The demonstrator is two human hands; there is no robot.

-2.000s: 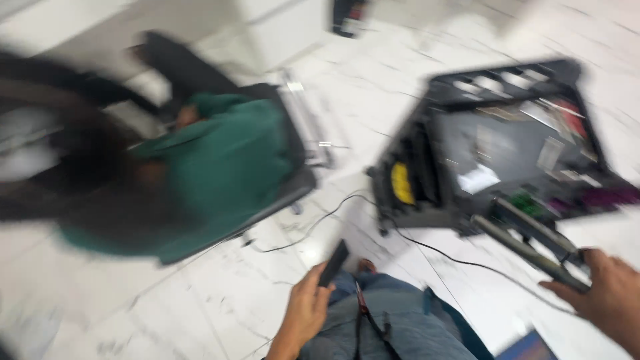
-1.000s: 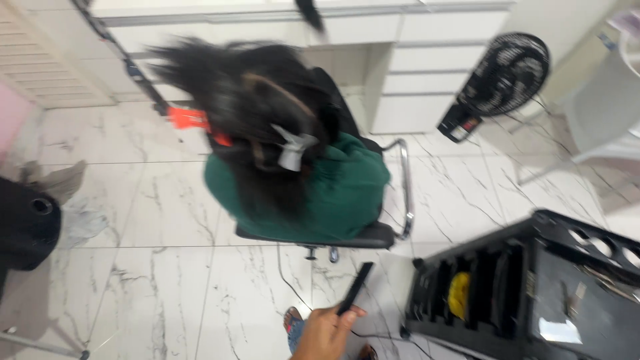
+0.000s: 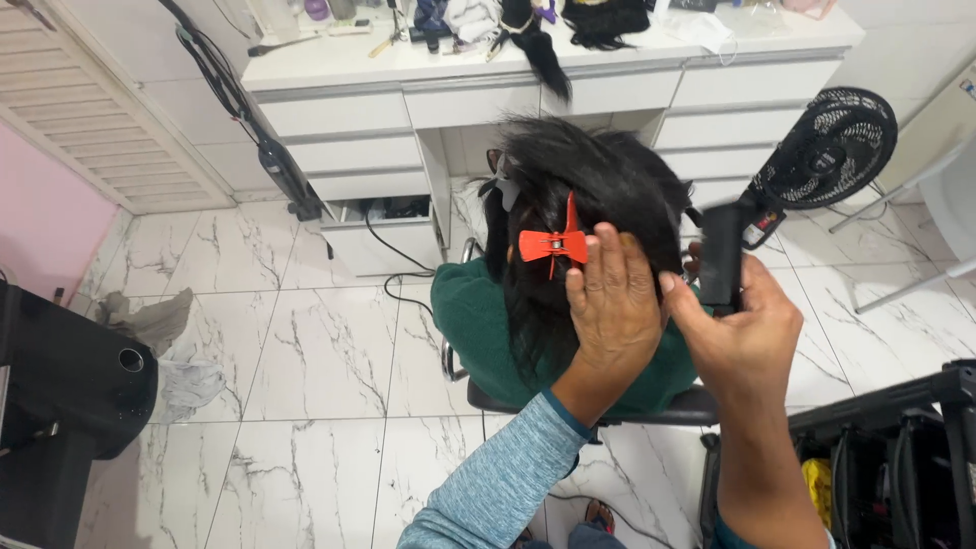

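Note:
A person with long dark hair (image 3: 602, 168) sits in a chair, wrapped in a green cloth (image 3: 473, 313). An orange hair clip (image 3: 553, 245) holds hair at the back of the head, and a grey clip (image 3: 505, 185) sits further left. My left hand (image 3: 618, 297) lies flat on the hair just right of the orange clip, its fingers extended and holding nothing. Close beside the head on the right, my right hand (image 3: 736, 328) grips a black comb (image 3: 721, 255), blurred, held upright; its thumb reaches the hair near my left hand.
A white counter with drawers (image 3: 473, 72) bears hair pieces (image 3: 537, 46) and other items. A black fan (image 3: 823, 160) stands right. At lower right is a black trolley (image 3: 877, 404), at left a black basin unit (image 3: 76, 374). Cables (image 3: 396, 286) run over the tiled floor.
The view has swung from the trolley to the seated person. My right hand held a flat-iron-like tool two seconds ago; now it holds the comb, which my left hand held before. My left hand now rests on the hair.

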